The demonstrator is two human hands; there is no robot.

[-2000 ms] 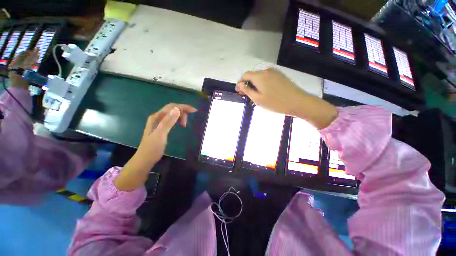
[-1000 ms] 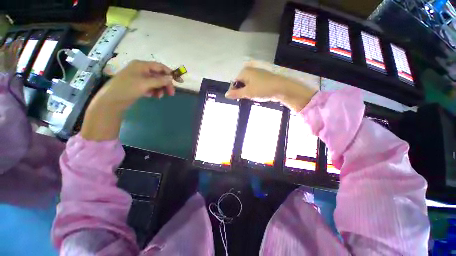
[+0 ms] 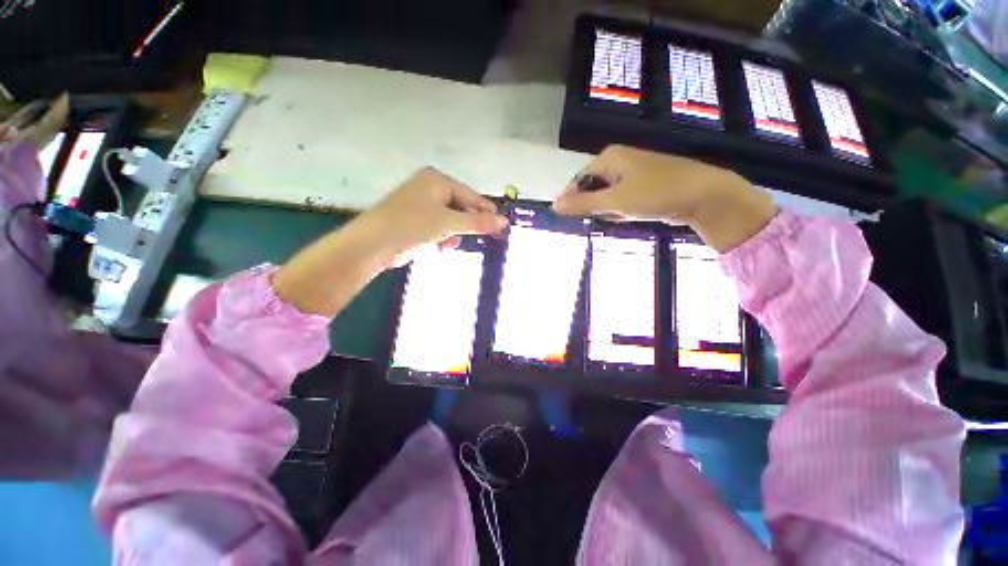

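Observation:
A tray holds several smartphones with lit white screens at the bench's front edge. The second smartphone from the left has its top end between my hands. My left hand pinches at its top left corner. A tiny yellow piece, perhaps the test card, shows at the top edge beside those fingertips; its exact seating cannot be told. My right hand has its fingertips on the top right corner, with something small and dark in the curled fingers. The first smartphone lies left of it.
A second tray of lit phones stands behind right. A power strip with white plugs is at left, near a yellow pad and white board. A white cable hangs in front. Another person's hand shows far left.
The view has shifted right. My left hand has brought the yellow piece from over the board to the second phone's top edge. My right hand has moved from the first phone to the second.

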